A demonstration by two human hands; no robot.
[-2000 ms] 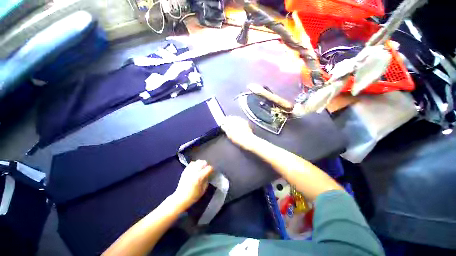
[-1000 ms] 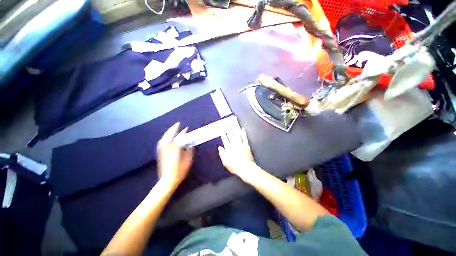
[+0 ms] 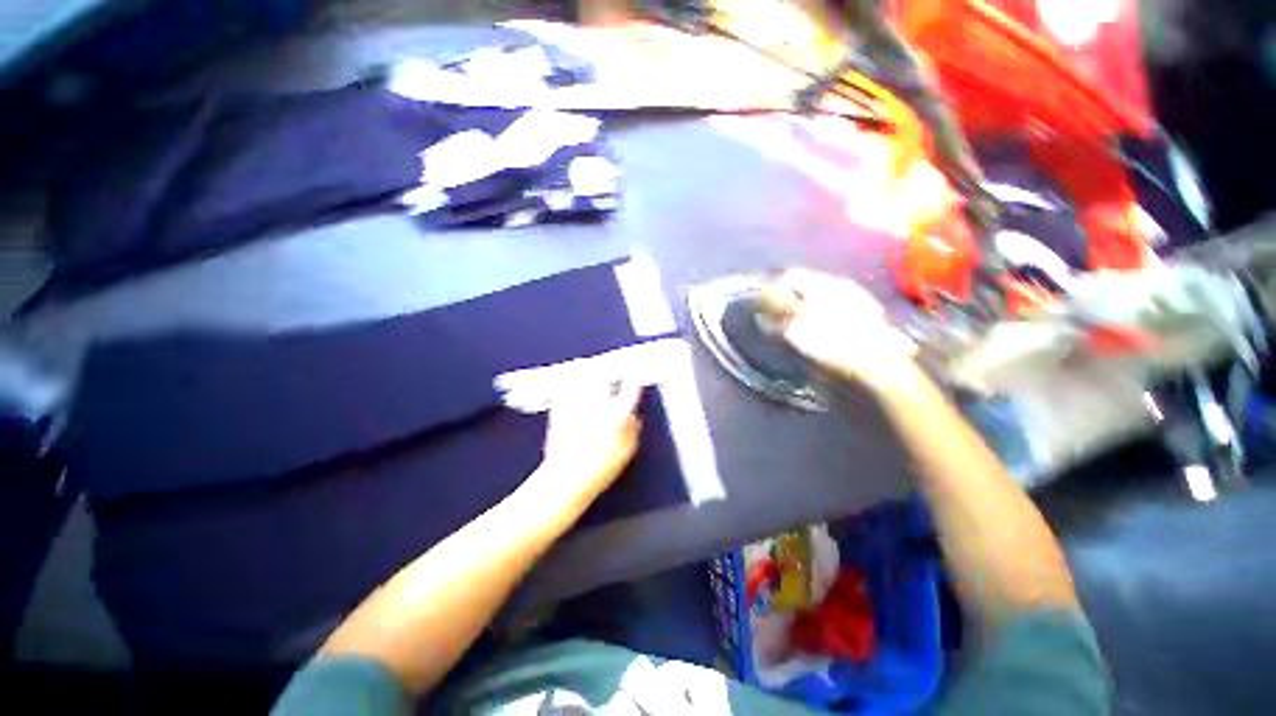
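Note:
Two dark navy fabric panels (image 3: 364, 385) lie side by side on the dark grey pressing table (image 3: 756, 462). White strips run along their right ends (image 3: 691, 437), and another white strip (image 3: 560, 378) lies across them, pointing left. My left hand (image 3: 599, 427) rests on the fabric at this strip, fingers on it; it holds nothing that I can see. The iron (image 3: 749, 336) sits to the right of the panels, its dark plate with pale rim showing. My right hand (image 3: 840, 329) is closed on its handle. The picture is blurred.
A navy pile with white pieces (image 3: 518, 161) lies at the table's far side. A red basket (image 3: 1036, 126) and the wrapped hose (image 3: 1106, 329) are at the right. A blue crate (image 3: 910, 616) with red and yellow items is below the near edge.
My right hand has moved from the strip to the iron and taken its handle. My left hand has moved right and nearer along the strip. The whole view has shifted.

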